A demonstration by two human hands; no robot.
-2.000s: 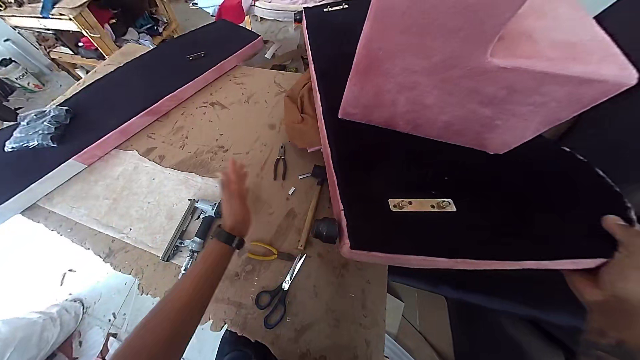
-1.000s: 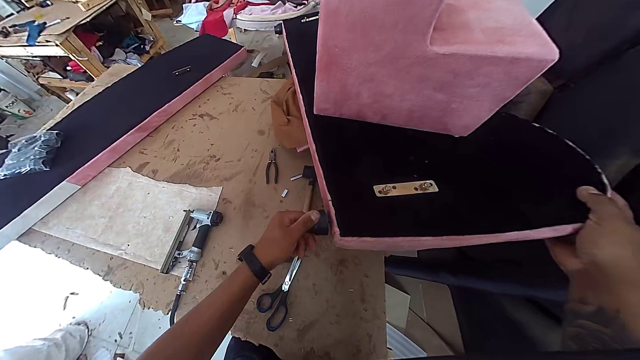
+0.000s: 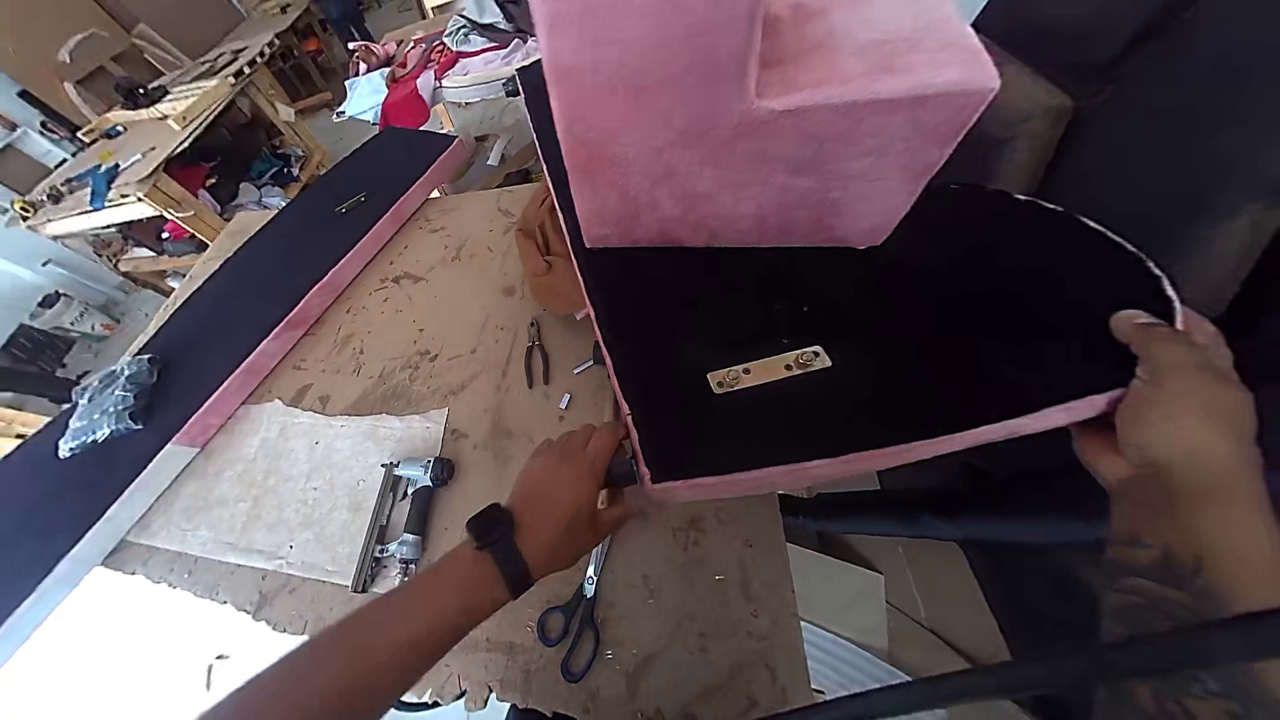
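My left hand (image 3: 568, 495), wearing a black wristband, has its fingers and thumb around a short black foot (image 3: 621, 473) on the side of an upholstered panel near its corner. The panel has a black fabric face (image 3: 680, 420) and pink velvet edges. At the rounded far right edge, my right hand (image 3: 1170, 390) grips the same panel. A brass-coloured metal plate (image 3: 768, 370) with two bolts is fixed to the black face. Behind it, a pink velvet upholstered block (image 3: 740, 160) rises from the panel. Scissors (image 3: 575, 620) lie just below my left hand.
On the brown-covered table (image 3: 690, 600) lie a pneumatic stapler (image 3: 408, 515), pliers (image 3: 536, 353) and a pale sheet (image 3: 290, 490). A long black and pink panel (image 3: 270, 270) at left carries a plastic-wrapped bundle (image 3: 108, 405). Brown cloth (image 3: 548, 255) and a wooden workbench (image 3: 150, 190) stand farther back.
My left hand has gone from open above the table to the black foot at the panel's corner. My right hand keeps its hold on the panel's edge. The view has shifted somewhat.
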